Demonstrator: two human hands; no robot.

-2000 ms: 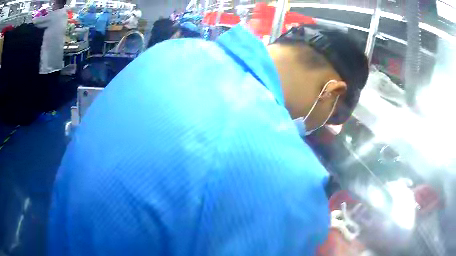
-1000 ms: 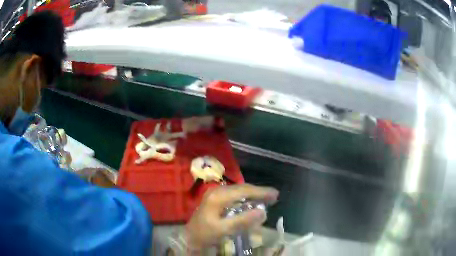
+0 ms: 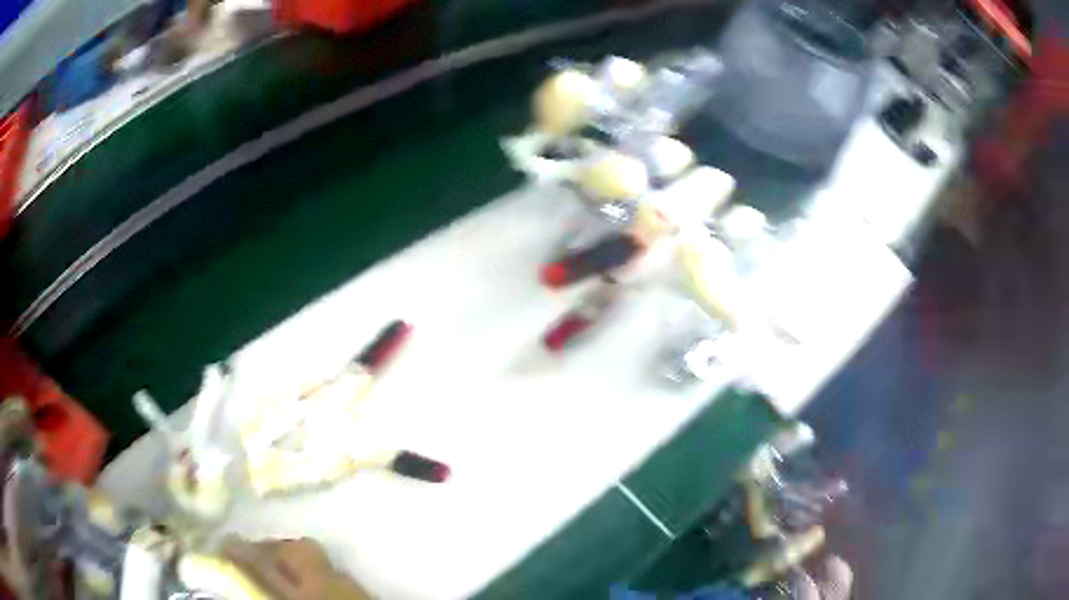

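Observation:
The view is blurred and tilted. A clear figure with cream parts (image 3: 780,516) is off the bench edge at bottom right. Fingertips of what seems my right hand (image 3: 826,579) grip it from below, cut off by the frame. My left hand cannot be made out. Cream pliers-like parts with black, red-tipped handles (image 3: 317,434) lie on the white bench sheet (image 3: 492,387). Several figures with cream rounded parts (image 3: 656,176) lie at the sheet's far end, with more black and red handles (image 3: 592,260) beside them.
Clear and cream figures (image 3: 70,527) crowd the bottom left, near a blurred brown shape (image 3: 287,568), perhaps cardboard or a hand. A red tray (image 3: 53,416) is at the left. A grey translucent tub (image 3: 791,88) stands at the back. The green conveyor (image 3: 293,211) runs alongside.
The view has swung from the neighbouring person and red tray to the white sheet and tub. The hand with the clear part seen centrally before is no longer there; fingertips show at bottom right.

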